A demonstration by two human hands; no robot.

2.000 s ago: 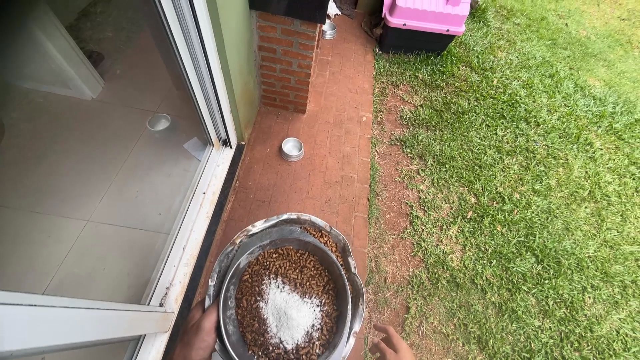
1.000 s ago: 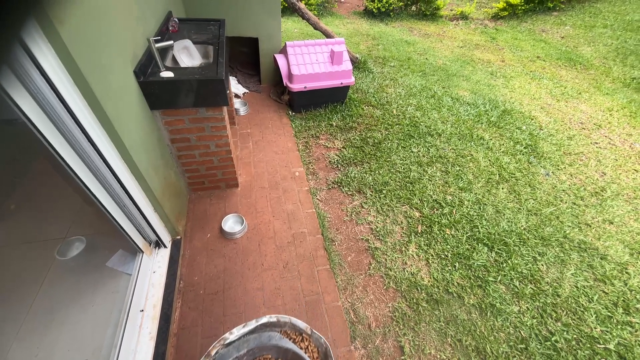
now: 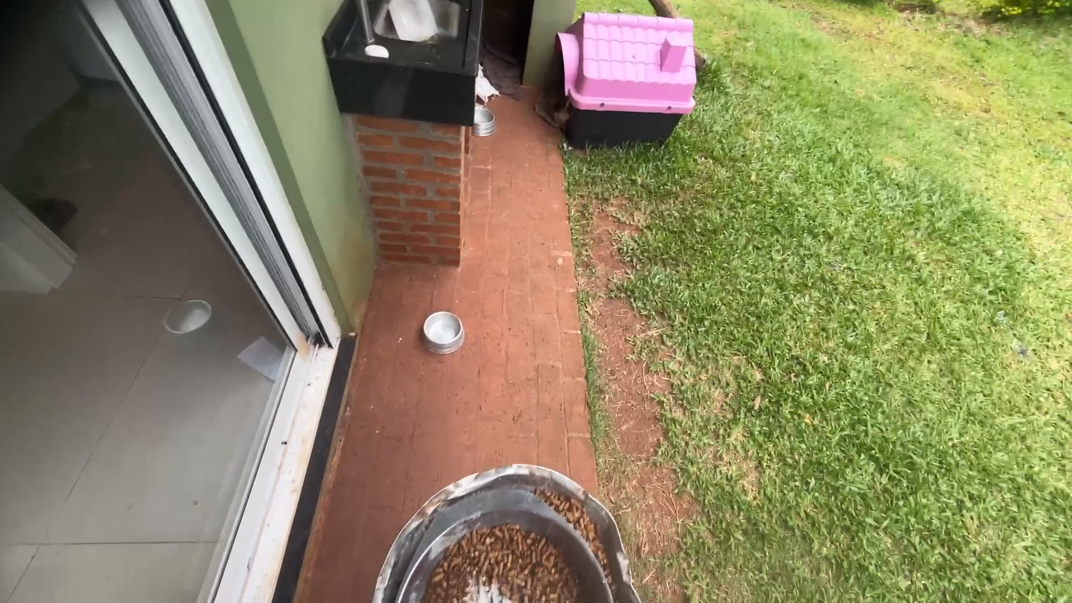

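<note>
At the bottom of the head view, a smaller metal bowl (image 3: 432,548) sits inside a larger metal basin (image 3: 502,477) with a dented rim. Brown pellets (image 3: 512,554) fill the inner bowl, with some white powder (image 3: 486,593) on them at the frame's lower edge. More pellets lie in the basin beside the inner bowl. Neither of my hands shows, so their hold on the basin is hidden. Ahead on the brick path stands a small round metal bowl (image 3: 443,332); a second metal bowl (image 3: 483,121) is farther up by the brick pillar.
Left are a glass sliding door with a white frame (image 3: 260,502) and a green wall (image 3: 293,126). A black stone sink counter (image 3: 402,88) juts over a brick pillar (image 3: 414,193). A pink and black pet house (image 3: 632,67) stands on grass (image 3: 821,335) beside the brick path (image 3: 511,335).
Two seconds ago both hands were in view, the left one at the basin's rim; now neither is. The view has tilted up, then partly back down.
</note>
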